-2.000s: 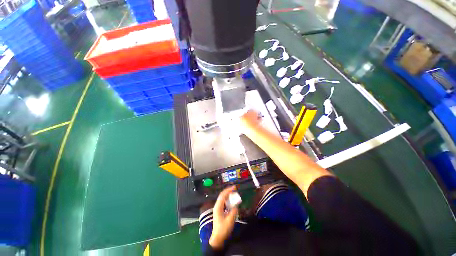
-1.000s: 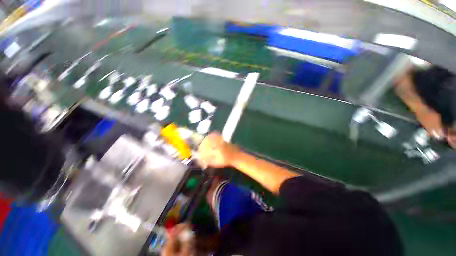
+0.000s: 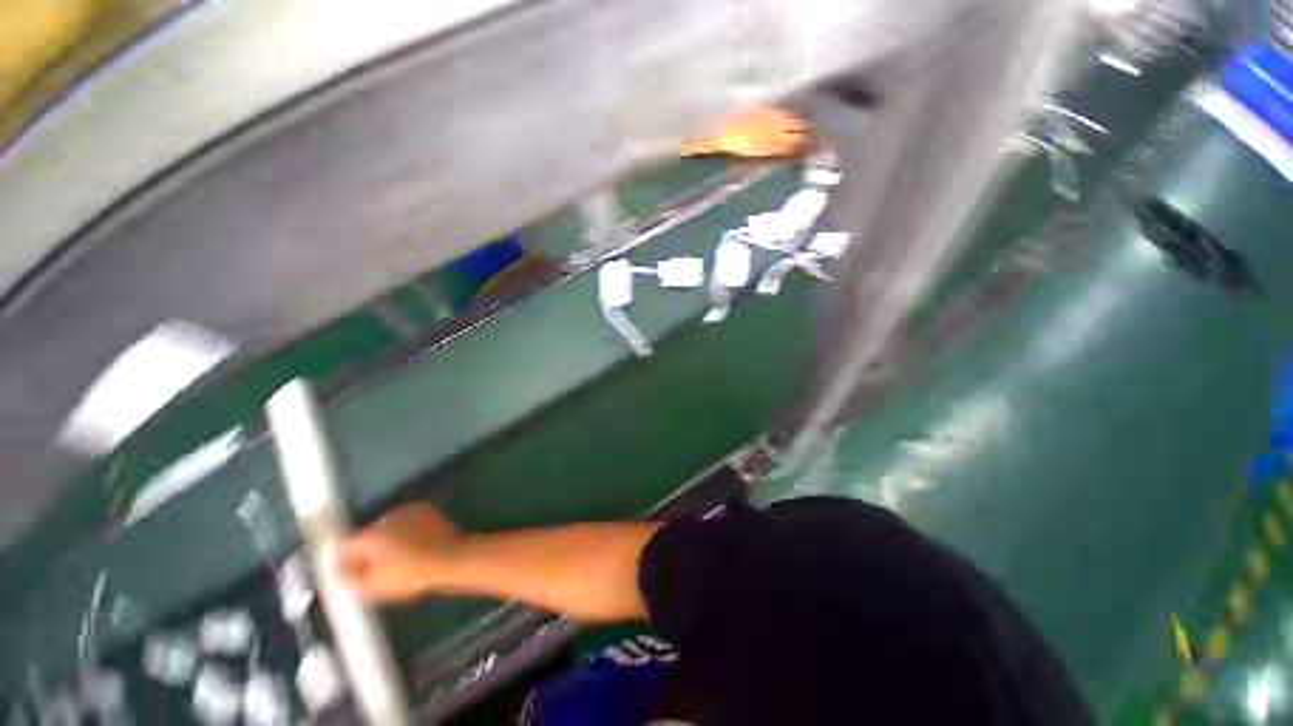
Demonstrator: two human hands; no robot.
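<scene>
My right hand (image 3: pixel 404 553) is at the left of the view, blurred, with its fingers closed around the long white divider bar (image 3: pixel 305 461). The bar lies slanted across the green conveyor belt (image 3: pixel 567 440). White corded units (image 3: pixel 220 660) lie at the lower left, on the near side of the bar, blurred. More white corded units (image 3: pixel 732 263) lie on the belt on the other side, with short cables trailing. My left hand is out of the picture.
Another person's hand (image 3: pixel 759 135) is at the top centre, beside the farther units. A grey post (image 3: pixel 908 213) crosses the view right of them. A grey machine surface (image 3: pixel 355 156) spans the upper left. Green floor shows at the right.
The view has swung right, away from the press. My right hand has moved from beside the yellow post onto the divider bar. My left hand has left the view.
</scene>
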